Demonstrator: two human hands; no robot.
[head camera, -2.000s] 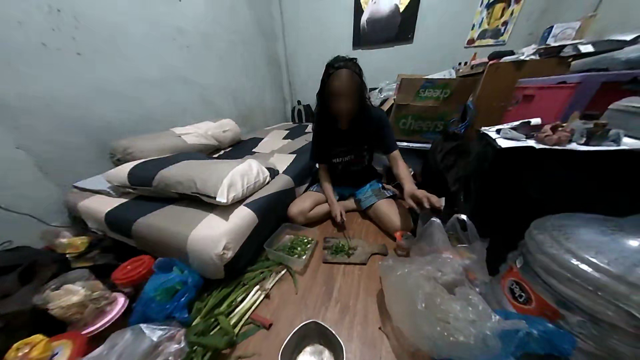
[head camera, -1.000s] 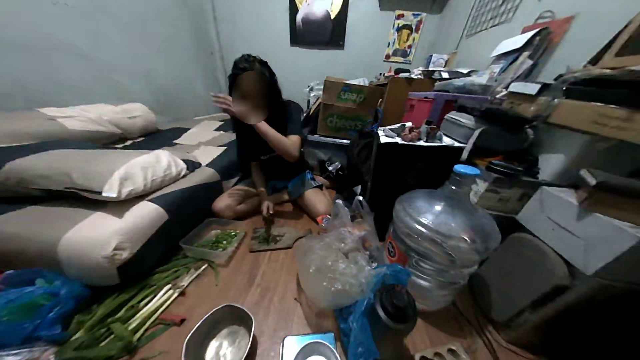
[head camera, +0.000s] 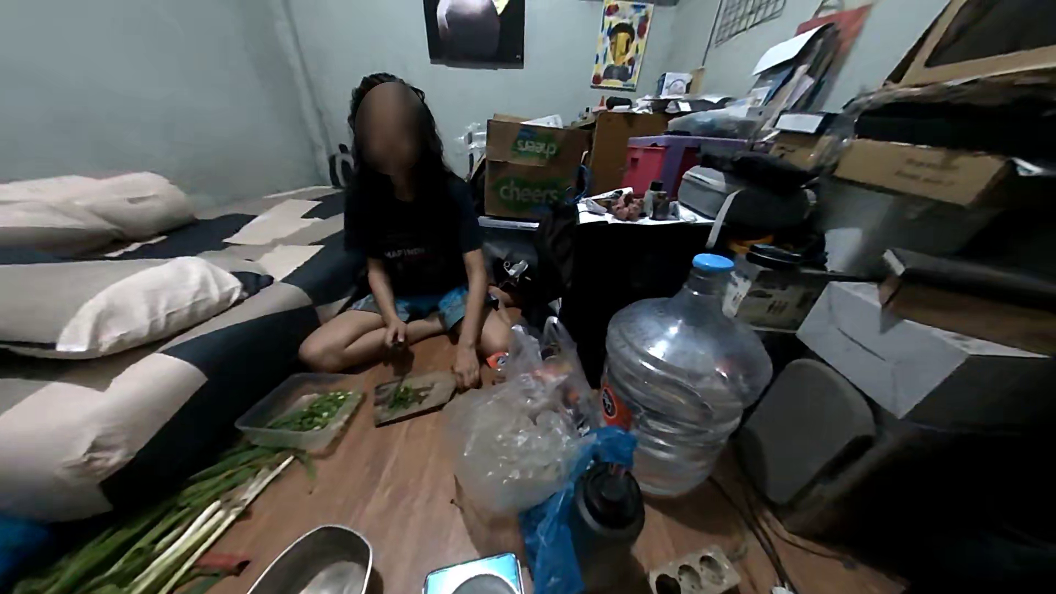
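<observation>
Neither my left hand nor my right hand shows. Nearest me on the wooden floor are a metal pan (head camera: 318, 563), cut off by the lower edge, and a light-blue device with a round plate (head camera: 474, 575). Whole green onions (head camera: 177, 524) lie at the lower left. Behind them a clear plastic container (head camera: 268, 421) holds chopped greens (head camera: 312, 411). Across the floor another person (head camera: 412, 239) sits cross-legged, one hand on a dark handle, probably a knife's, the other beside a wooden cutting board (head camera: 433, 392) with chopped greens on it.
A clear plastic bag (head camera: 511, 437), a blue bag (head camera: 549, 528) and a dark bottle (head camera: 609, 503) stand right of centre. Beyond them is a large water jug (head camera: 685, 371). A power strip (head camera: 697, 573) and cables lie at lower right. A bed (head camera: 157, 396) borders the left; boxes (head camera: 916, 355) crowd the right.
The view has swung to the right. The other person's hand, raised before the face a second ago, is now down beside the cutting board.
</observation>
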